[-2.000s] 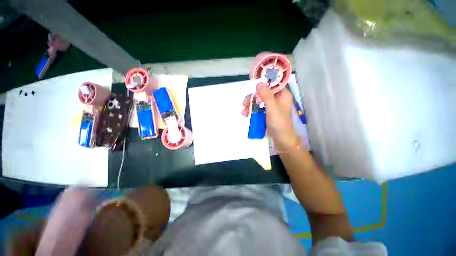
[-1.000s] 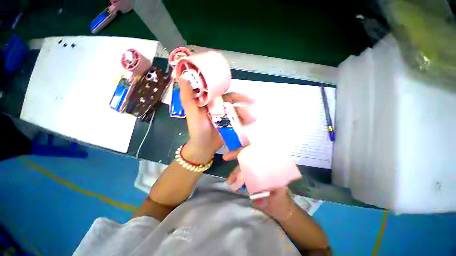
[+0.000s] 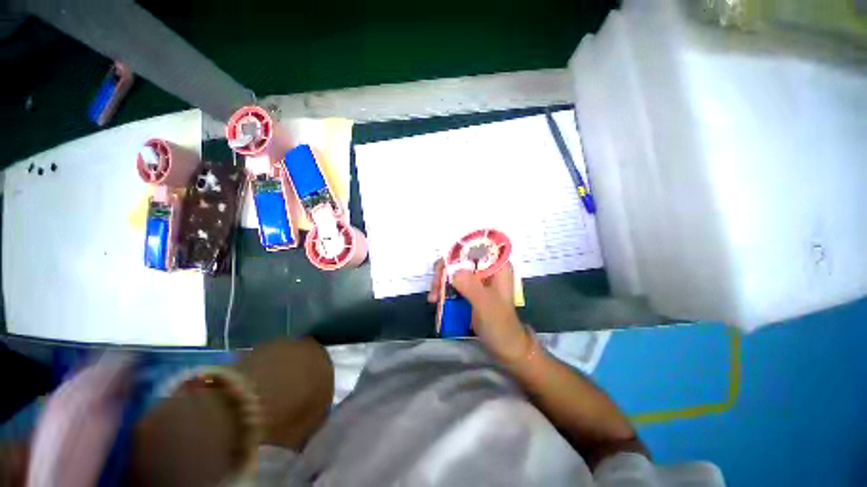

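My right hand [image 3: 483, 300] holds a pink fan unit [image 3: 480, 249] upright at the bench's front edge; its spoked round head and blue battery show. My left hand [image 3: 176, 442] is blurred at the lower left, cut off by the picture's edge, around a blurred pink thing with a blue streak [image 3: 81, 418] that looks like another fan unit. Two fan units lie side by side left of centre, one head up [image 3: 271, 204], one head down [image 3: 331, 245]. Another fan unit [image 3: 160, 233] lies further left.
A dark patterned phone [image 3: 211, 214] lies between fan units, a thin cable near it. A record sheet [image 3: 428, 190] bears a pen [image 3: 570, 162]. A white board [image 3: 57, 257] is left, a tall white stack [image 3: 656, 171] right. One fan unit [image 3: 109, 95] lies beyond the bench.
My hands have parted: the left has swung to the lower left with its pink unit, the right holds its fan over the front edge of the sheet. The view has shifted.
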